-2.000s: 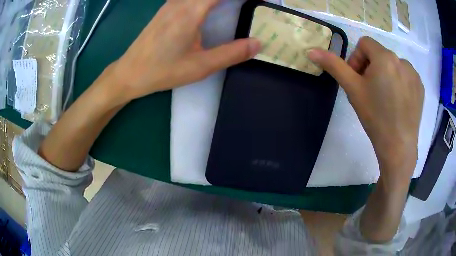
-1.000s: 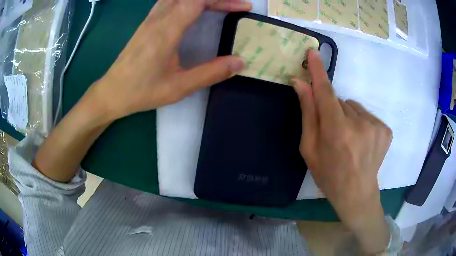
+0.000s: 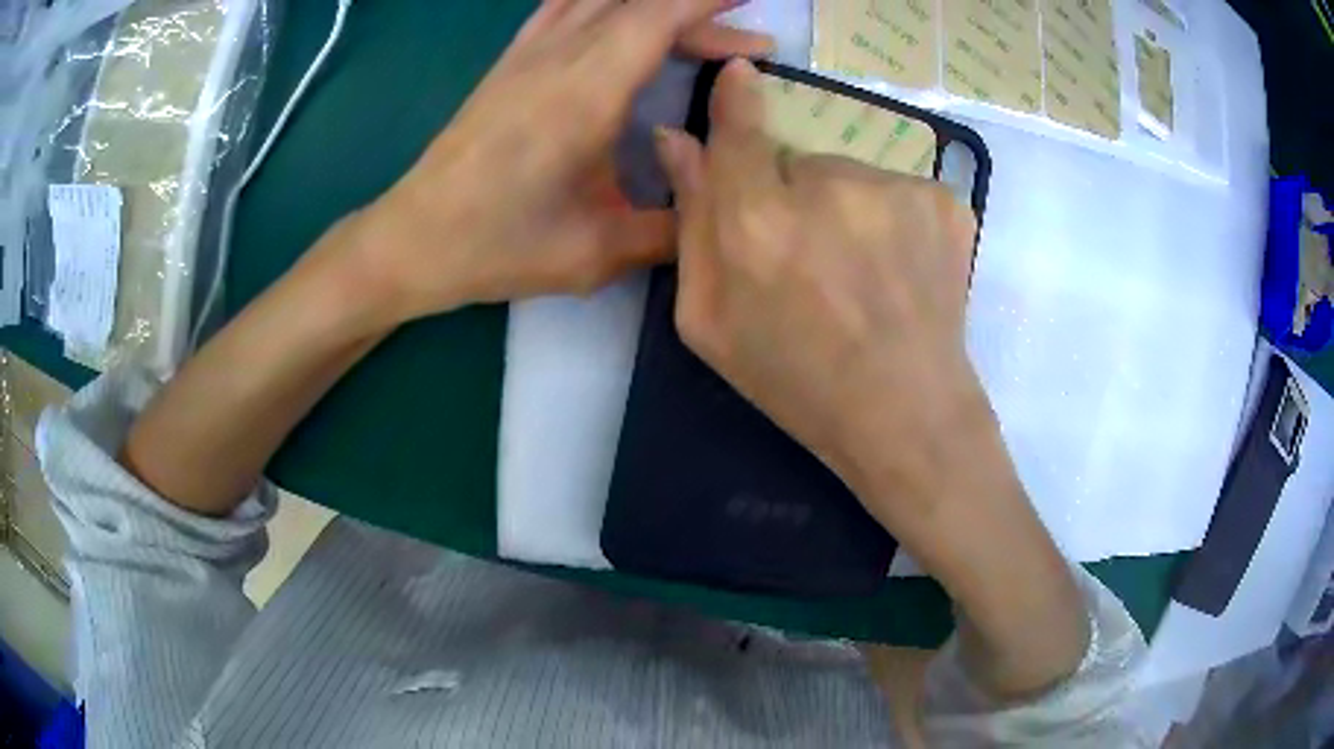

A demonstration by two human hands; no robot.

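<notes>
A black phone case [image 3: 732,454] lies on the white foam mat, its window end away from me. A tan adhesive piece with green print [image 3: 856,129] sits in its upper window area, partly hidden by my right hand. My right hand [image 3: 819,278] lies over the case, its fingertips at the piece's left end. My left hand [image 3: 541,176] holds the case's upper left edge, thumb at the side and fingers behind the top. An oval camera hole shows at the case's upper right.
An adhesive sheet with tan pieces [image 3: 995,59] lies beyond the case. A clear bagged pack [image 3: 154,161] and a white cord [image 3: 278,125] are at left. A blue bin [image 3: 1287,278] and a black case [image 3: 1244,498] are at far right. The foam mat [image 3: 1119,337] covers the green bench.
My right hand has moved left across the adhesive piece, from its right end to its left end. My left hand stays at the case's left edge. The view has shifted slightly.
</notes>
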